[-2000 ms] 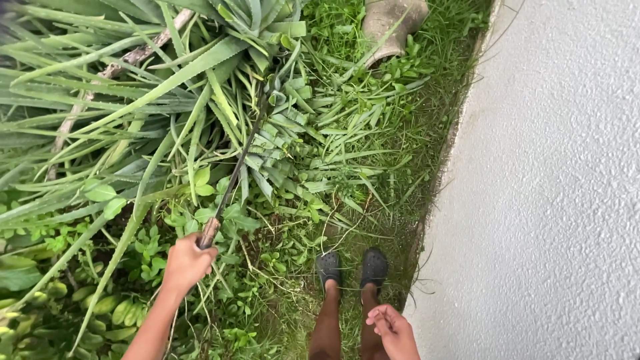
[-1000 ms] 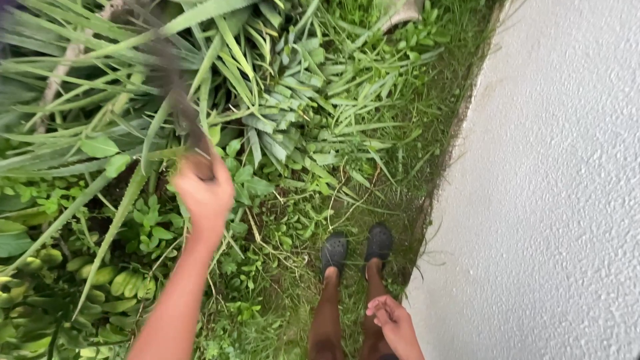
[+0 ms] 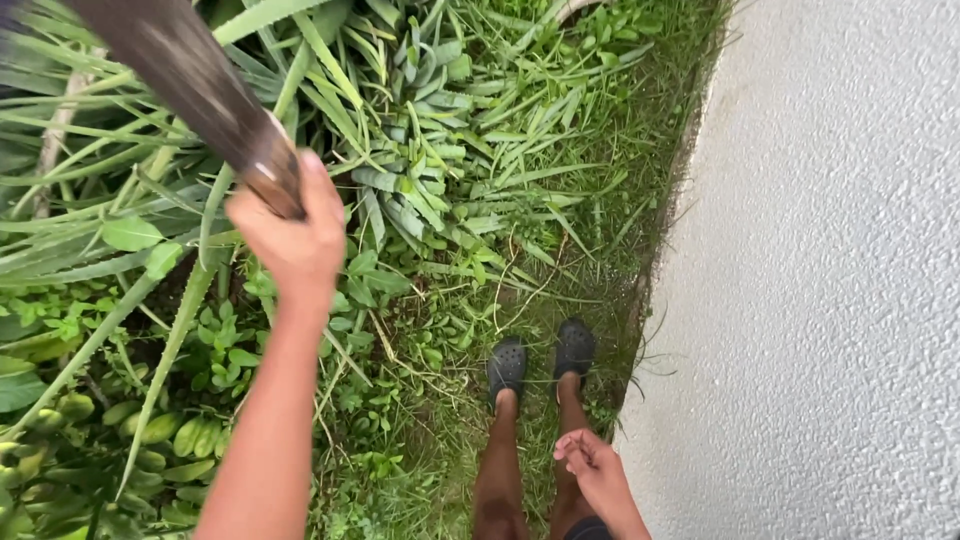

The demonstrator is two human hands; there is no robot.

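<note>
My left hand is closed around the wooden handle of a machete, whose dark blade is blurred and runs up to the top left, out of view. Behind the blade lie long, spiny-edged aloe-like leaves. Right of my left hand stands a plant with many leaves cut to short stubs. My right hand hangs low over my leg, its fingers loosely curled, holding nothing.
A white textured wall runs along the right. My feet, in dark clogs, stand on grass beside it. Cut leaf pieces lie on the grass ahead. Low leafy plants grow at lower left, and a dry branch lies among the leaves.
My left hand has lifted the machete from beside the cut plant, and the blade now looms large at upper left. My right hand has stayed low near my leg.
</note>
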